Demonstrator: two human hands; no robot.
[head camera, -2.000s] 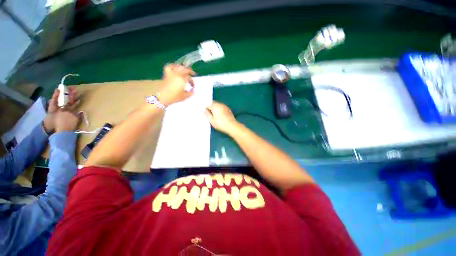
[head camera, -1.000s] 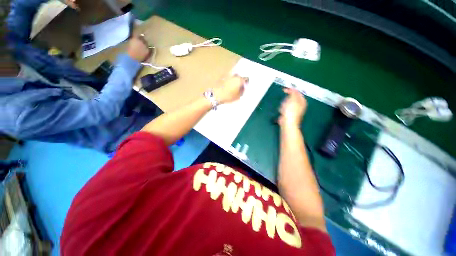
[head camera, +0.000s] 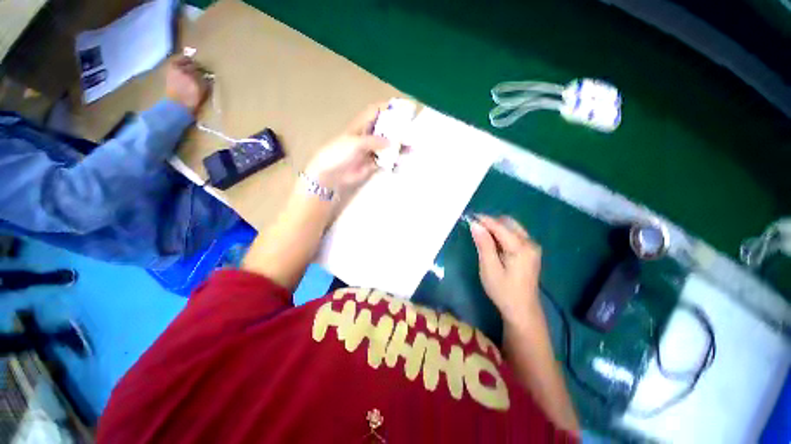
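My left hand (head camera: 347, 162), with a bracelet at the wrist, holds a white electronic unit (head camera: 395, 124) above the upper left part of a white paper sheet (head camera: 395, 212). My right hand (head camera: 507, 256) pinches the small cable tip (head camera: 468, 218) between thumb and finger, over the sheet's right edge. The tip and the unit are apart. The black cable (head camera: 568, 334) runs from below my right hand across the green mat and coils at the right. Fine detail of the unit is blurred.
White units with looped cords (head camera: 592, 104) lie on the green conveyor. A black box (head camera: 614, 295) and a round metal-rimmed part (head camera: 648, 240) are at right. At left, a co-worker's blue sleeve (head camera: 104, 178) reaches the brown board (head camera: 303, 82), near a black socket block (head camera: 245, 159).
My left hand now shows a white unit in its fingers. My right hand has turned, with the cable tip pointing left. The view has shifted, and the unit from the brown board is gone.
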